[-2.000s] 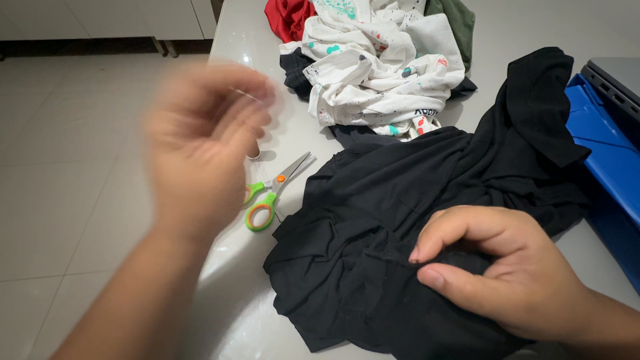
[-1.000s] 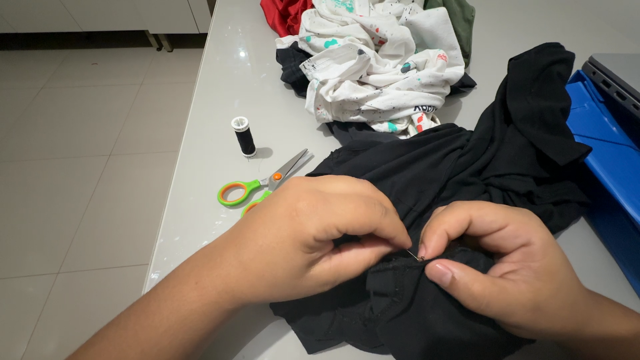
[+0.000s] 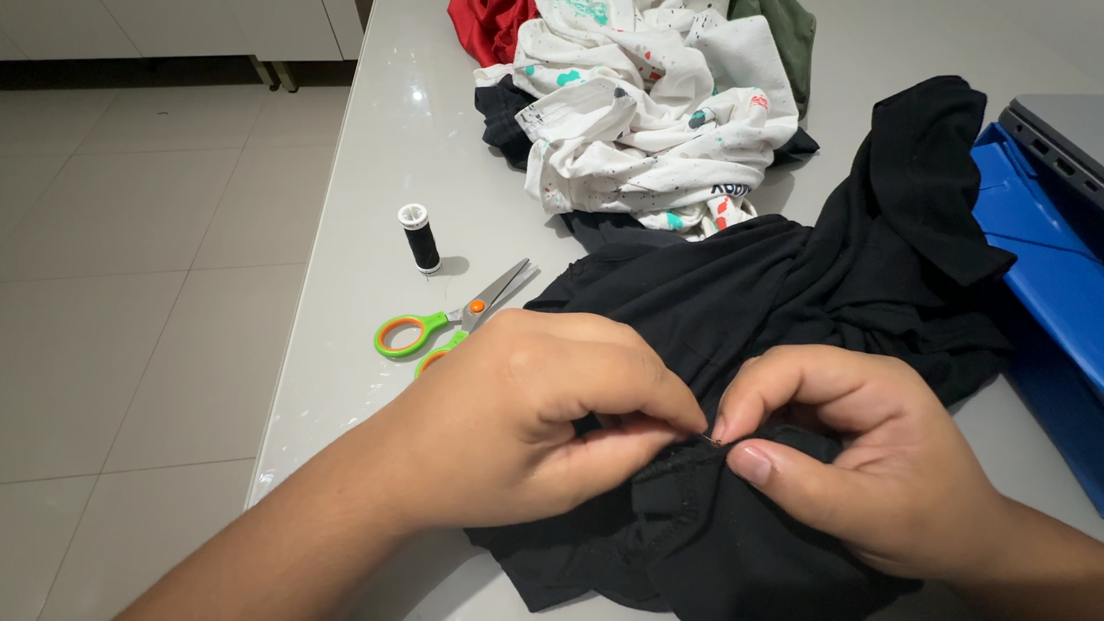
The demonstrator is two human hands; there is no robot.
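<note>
My left hand (image 3: 569,414) pinches a thin sewing needle (image 3: 709,440) between thumb and forefinger, its tip at the black cloth. Facing it, my right hand (image 3: 854,457) grips a fold of the black garment (image 3: 690,293) close to the needle. The garment lies bunched over the table under both hands. Scissors with green and orange handles (image 3: 477,307) rest beside the garment, one handle loop partly covered by my left hand. A spool of black thread (image 3: 420,240) stands behind the scissors. Any thread on the needle is too fine to make out.
A pile of clothes, with a white spattered garment (image 3: 655,129), a red one (image 3: 490,30) and a dark green one (image 3: 789,47), lies at the back of the glossy table (image 3: 345,285). At the right, a grey laptop (image 3: 1065,129) sits on a blue folder or case (image 3: 1044,259).
My left hand was raised and blurred over the table's left side two seconds ago, then came to the cloth beside my right hand. Since one second ago, both hands have barely moved.
</note>
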